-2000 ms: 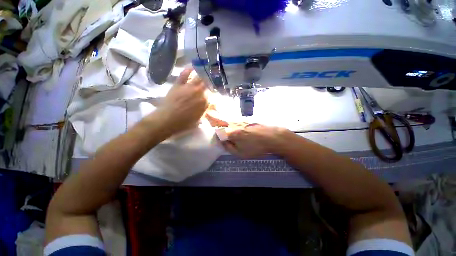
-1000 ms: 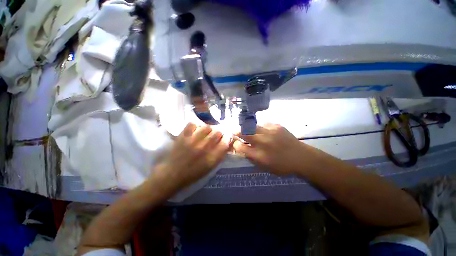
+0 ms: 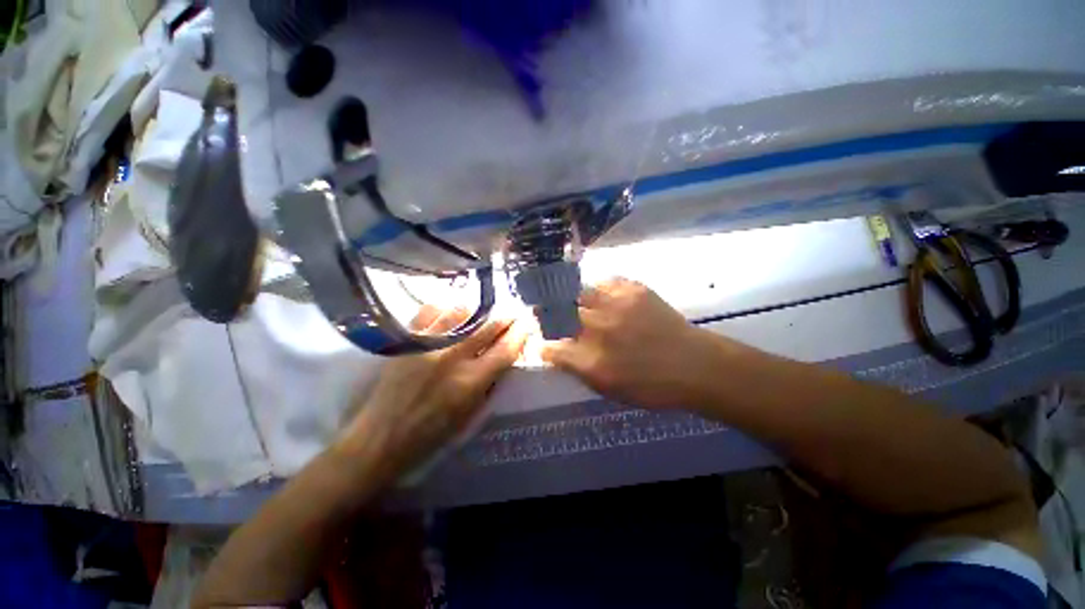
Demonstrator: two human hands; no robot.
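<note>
The cream cloth [image 3: 190,381] lies on the table left of the needle area and runs under my left hand. My left hand [image 3: 434,387] presses on the cloth with its fingers spread, its fingertips partly behind the shiny curved guard [image 3: 345,292]. My right hand [image 3: 625,345] is just right of the presser area, its fingers bent and its fingertips at the cloth in the bright light. The sewing machine head [image 3: 761,167] is close above both hands. Glare and machine parts hide the needle, the presser foot and the cloth edge between my fingertips.
Large shears [image 3: 958,303] lie at the right, beside a thin yellowish pen [image 3: 882,238] and a dark red-handled tool [image 3: 1033,231]. A grey oval handle [image 3: 214,220] hangs left of the head. A purple fluffy cover [image 3: 518,42] is on top. The ruler-marked edge [image 3: 571,434] runs in front.
My left hand has moved from beside the guard down to the cloth in front of the needle area. Both hands are now close together there. The view has moved closer to the machine head.
</note>
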